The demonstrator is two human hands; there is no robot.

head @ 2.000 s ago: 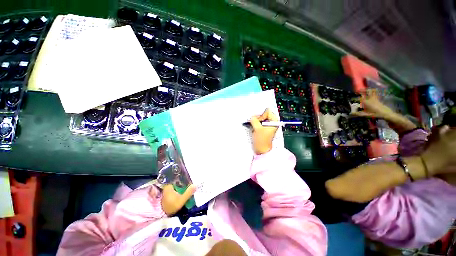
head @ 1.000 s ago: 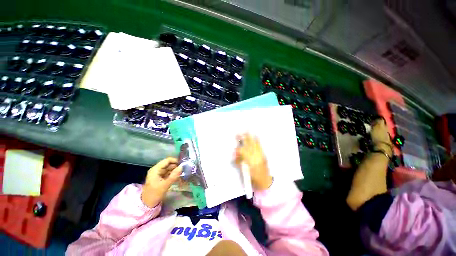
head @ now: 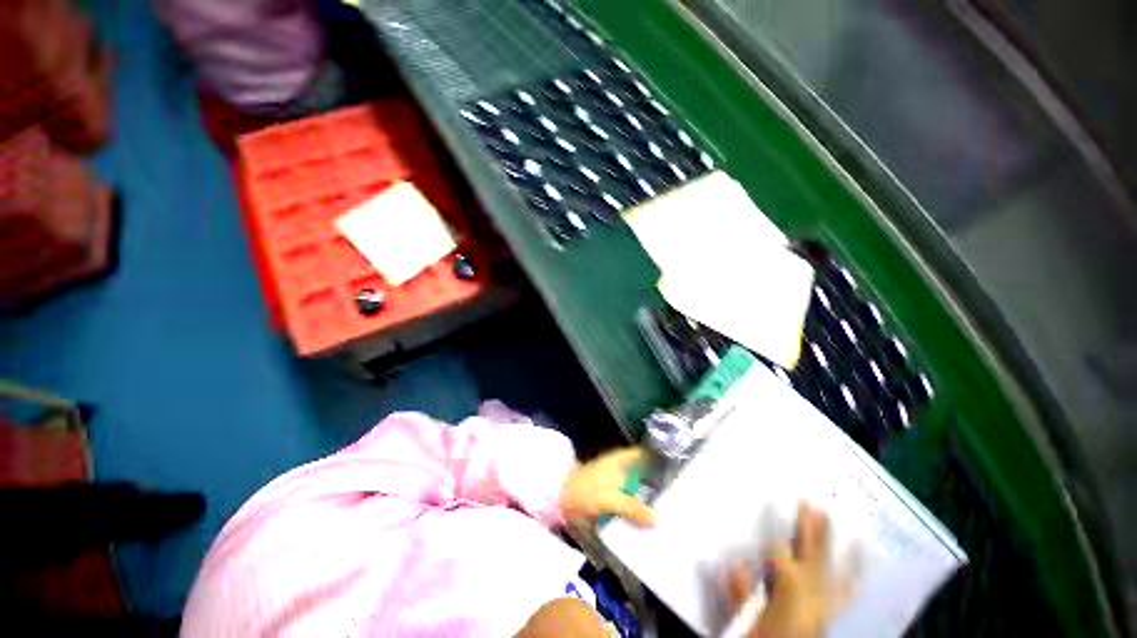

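Observation:
A teal folder (head: pixel 726 378) with white record sheets (head: pixel 798 480) lies tilted at the bench's front edge, its silvery clip near the upper left corner. My left hand (head: pixel 607 489) holds the folder's edge beside the clip. My right hand (head: pixel 804 580) is over the sheets, blurred, with a white pen (head: pixel 744 616) in it. Loose paper sheets (head: pixel 736 268) lie partly over a tray of black units (head: pixel 860 343). Another tray of black units (head: pixel 586 143) lies farther along the bench.
A red-orange crate (head: pixel 312 187) stands left of the bench, with a cream paper (head: pixel 398 233) and two black round units on it. A person's pink sleeve shows at the top left. More red bins (head: pixel 50 206) stand at the far left on the blue floor.
The view has swung left, bringing the crate into full view and the neighbour at right out of it. My left hand has moved onto the folder's edge.

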